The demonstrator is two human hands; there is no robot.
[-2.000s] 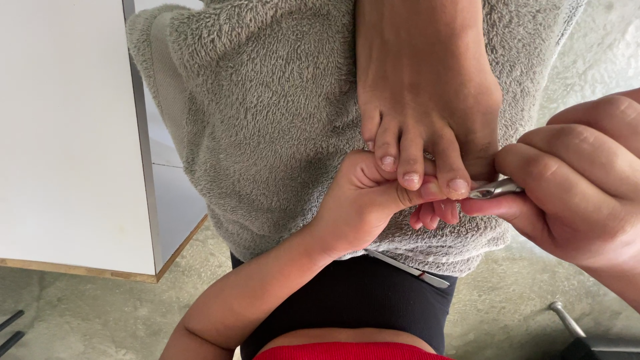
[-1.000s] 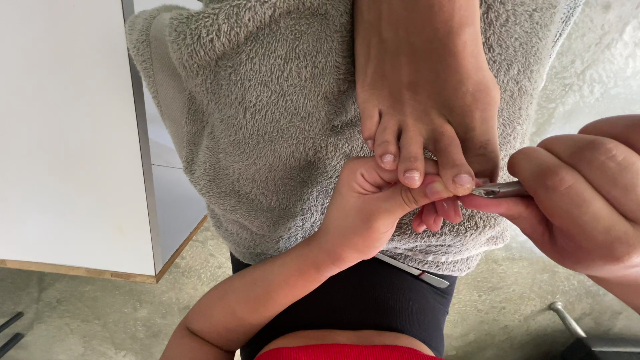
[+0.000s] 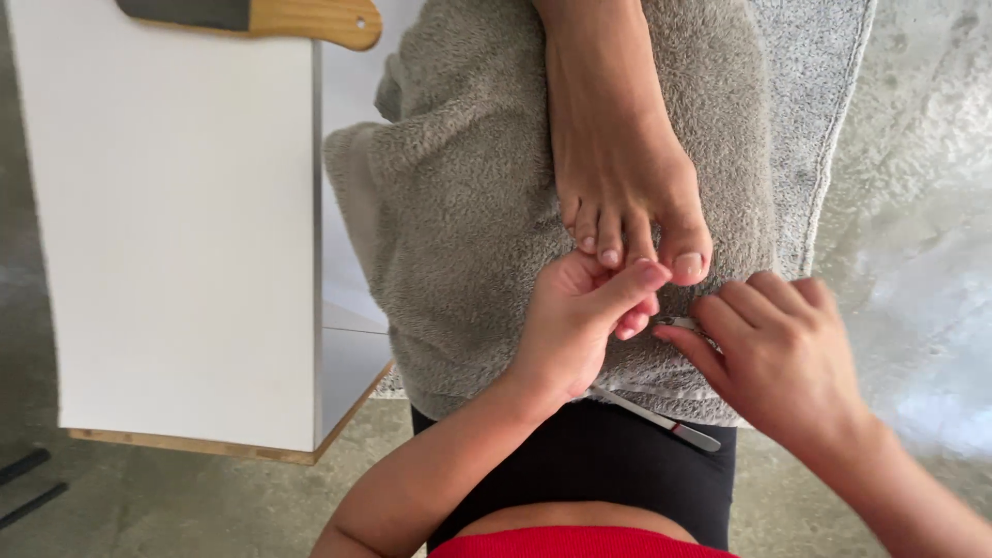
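Observation:
Another person's bare foot (image 3: pixel 620 147) rests on a grey towel (image 3: pixel 465 194) spread over my lap. My left hand (image 3: pixel 585 310) grips the second toe (image 3: pixel 639 236), the thumb lying across its tip. To the right and below the big toe (image 3: pixel 688 260), my right hand (image 3: pixel 759 333) holds a metal nail clipper (image 3: pixel 678 322) between thumb and fingers; its tip is apart from the toes, and most of its body is hidden by the hand. A flat metal tool (image 3: pixel 659 418), its type unclear, lies across my black-clad lap below the towel.
On the left stands a white-topped cabinet (image 3: pixel 178 232) with a wooden lower edge. A wooden-handled foot file (image 3: pixel 314 19) lies at its far end. A speckled grey cloth (image 3: pixel 806 116) sits under the towel's right side. Dark bars (image 3: pixel 31 484) show at lower left.
My right hand has drawn the clipper away from the toes. The big toe, earlier largely covered, now shows. The view has shifted and takes in more of the foot and cabinet.

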